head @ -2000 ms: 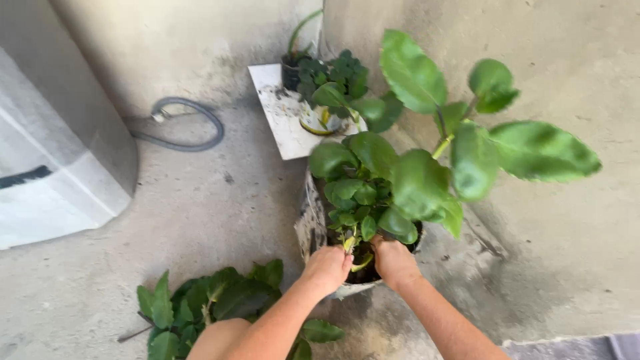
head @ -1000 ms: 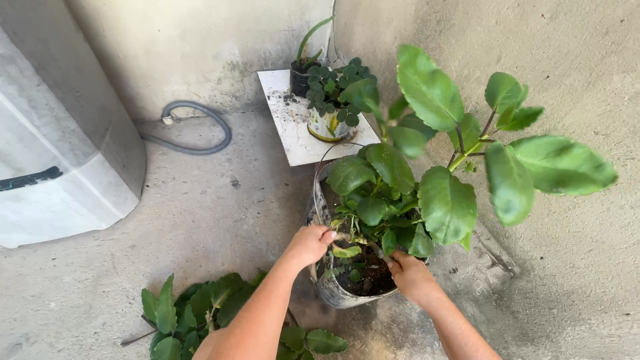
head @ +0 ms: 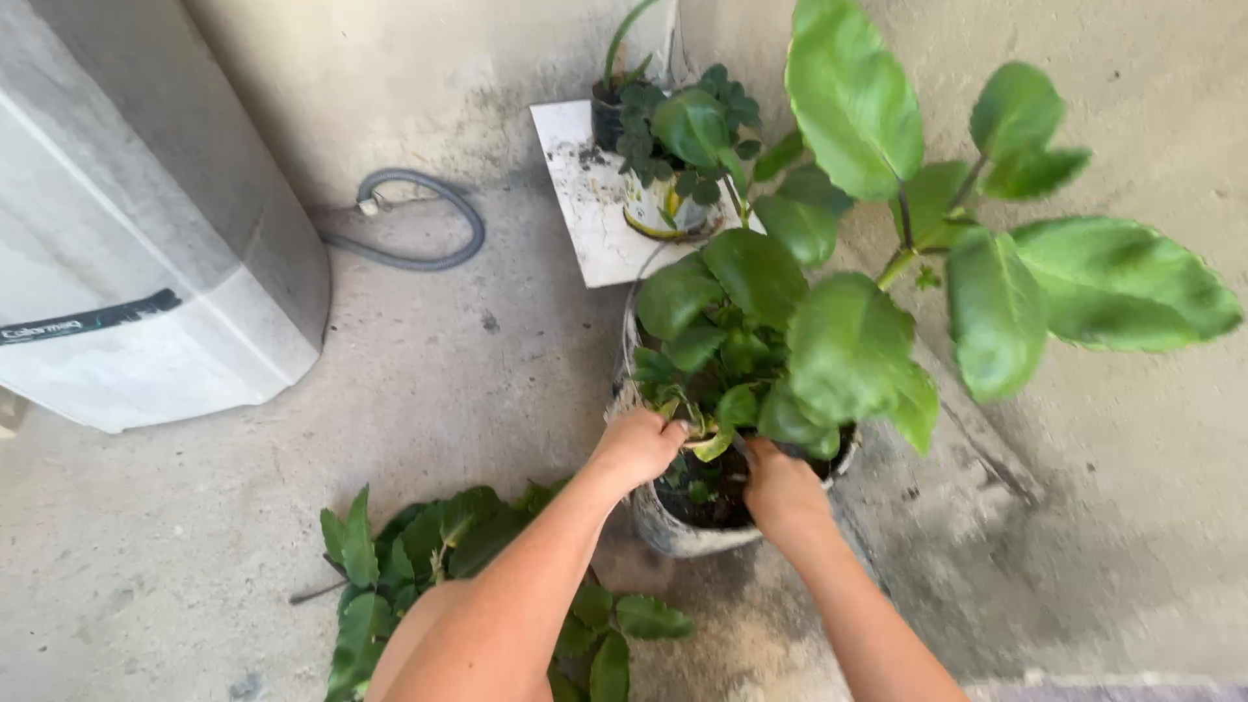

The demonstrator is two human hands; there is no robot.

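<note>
A leafy green plant (head: 848, 336) with broad scalloped leaves grows in a worn, whitish bucket (head: 682, 536) holding dark soil (head: 717, 502). At the bucket's left rim, my left hand (head: 639, 447) is closed around thin, yellowish stems at the plant's base. My right hand (head: 785, 487) reaches down into the soil on the right side; its fingertips are hidden by the pot's contents, and a thin stem or tool passes by its thumb. Cut or loose leafy branches (head: 419, 556) lie on the floor below, partly behind my left arm.
Behind the bucket, a white tile (head: 575, 219) bears a small black pot (head: 606, 115) and a painted pot (head: 673, 207) with dark-leaved plants. A grey corrugated hose (head: 473, 229) curls beside a large white appliance (head: 146, 292). Concrete walls meet behind.
Since a second ago, my right hand has reached further into the pot, toward the plant's base. My left hand remains at the left rim.
</note>
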